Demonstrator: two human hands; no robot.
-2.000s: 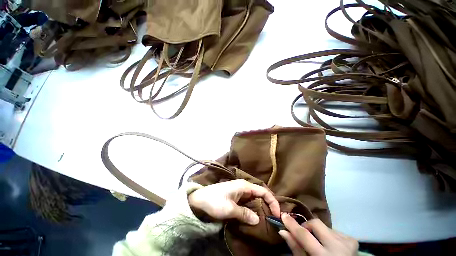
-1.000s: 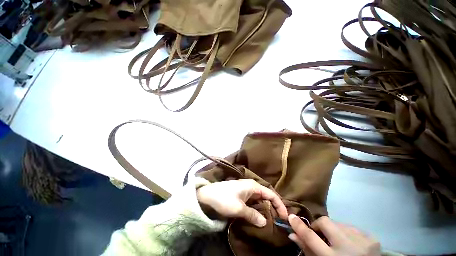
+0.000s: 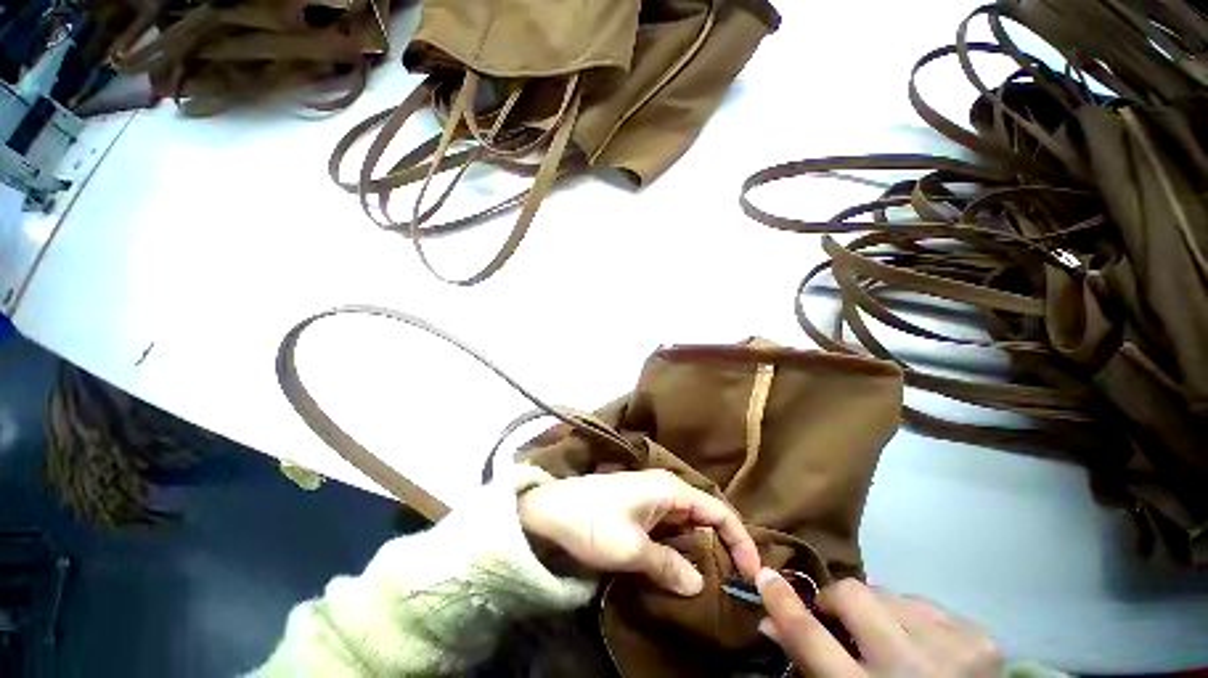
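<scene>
A brown tote bag (image 3: 828, 431) lies at the table's near edge, with a pale tan strip (image 3: 756, 421) along its seam. One handle (image 3: 311, 404) loops out to the left on the table. My left hand (image 3: 636, 523) pinches the bag's fabric near the opening, thumb and fingers close together. My right hand (image 3: 868, 629) holds small thread snips (image 3: 745, 587), blades pointing left at the fabric beside my left fingertips. The snips' handle is mostly hidden by my right fingers. Thread ends are too fine to make out.
A large heap of brown bags (image 3: 1126, 265) with many strap loops lies at right. More bags (image 3: 523, 37) lie at the far middle, and another pile (image 3: 265, 53) at far left. Brown strips (image 3: 100, 444) hang below the white table's (image 3: 212, 291) left edge.
My view has shifted slightly, so the bag and my hands sit further right in the picture than two seconds ago. Both hands keep nearly the same grip, with the snips still at the fabric.
</scene>
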